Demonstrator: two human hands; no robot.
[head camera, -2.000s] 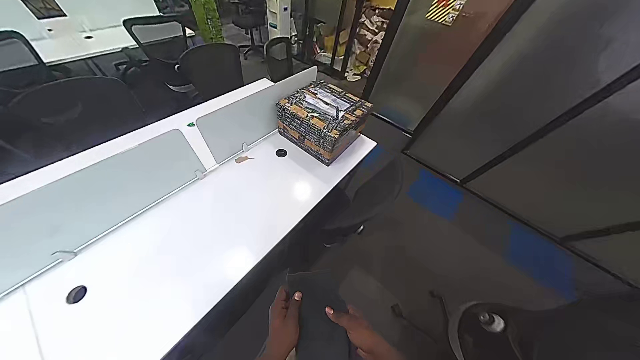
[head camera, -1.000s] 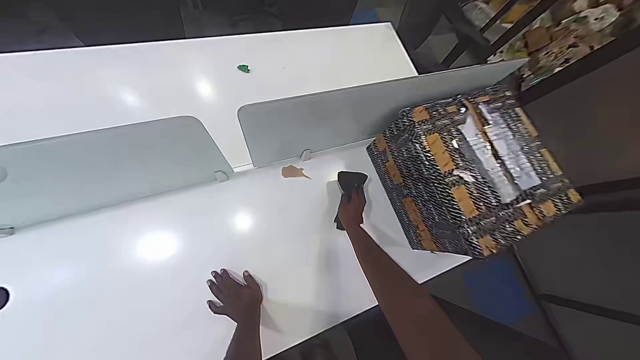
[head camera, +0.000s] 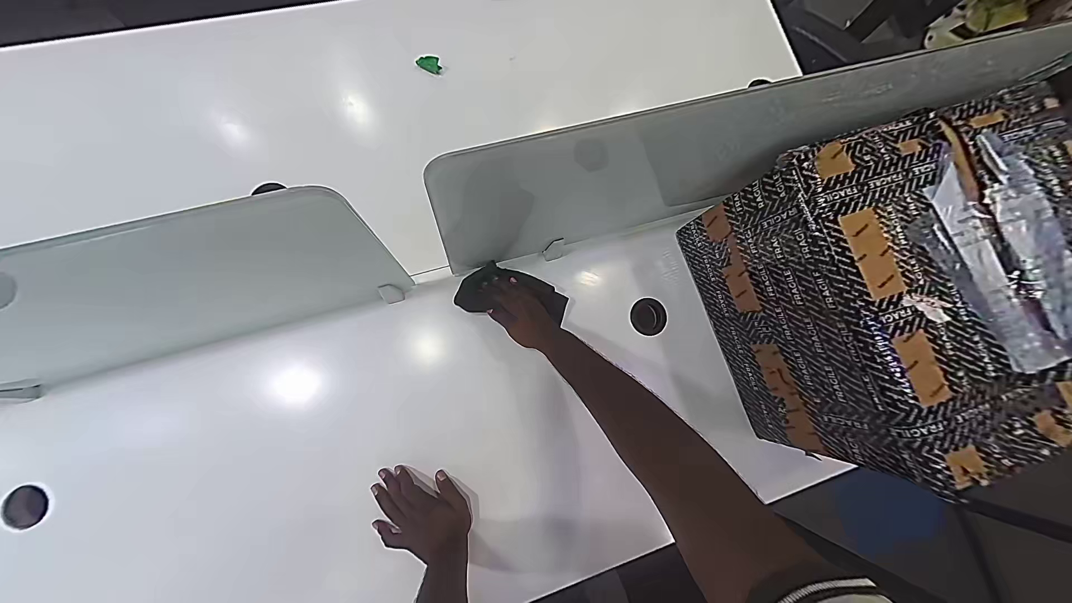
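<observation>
My right hand presses a dark cloth flat on the white desk, close to the gap between two frosted partition panels. Its fingers lie over the cloth's middle, and the arm reaches in from the lower right. Nearer the front edge, my left hand rests on the bare desk surface with its fingers spread and nothing in it. The tan patch seen earlier near the panel's foot does not show; the cloth and hand cover that area.
A large cardboard box wrapped in printed fragile tape stands at the desk's right end. The frosted panels run along the back. A round cable hole lies between cloth and box. A green scrap sits on the desk beyond.
From beside the box, my right hand has moved left with the cloth, to where the tan patch was one second ago. Two seconds ago both hands held the dark cloth off the desk.
</observation>
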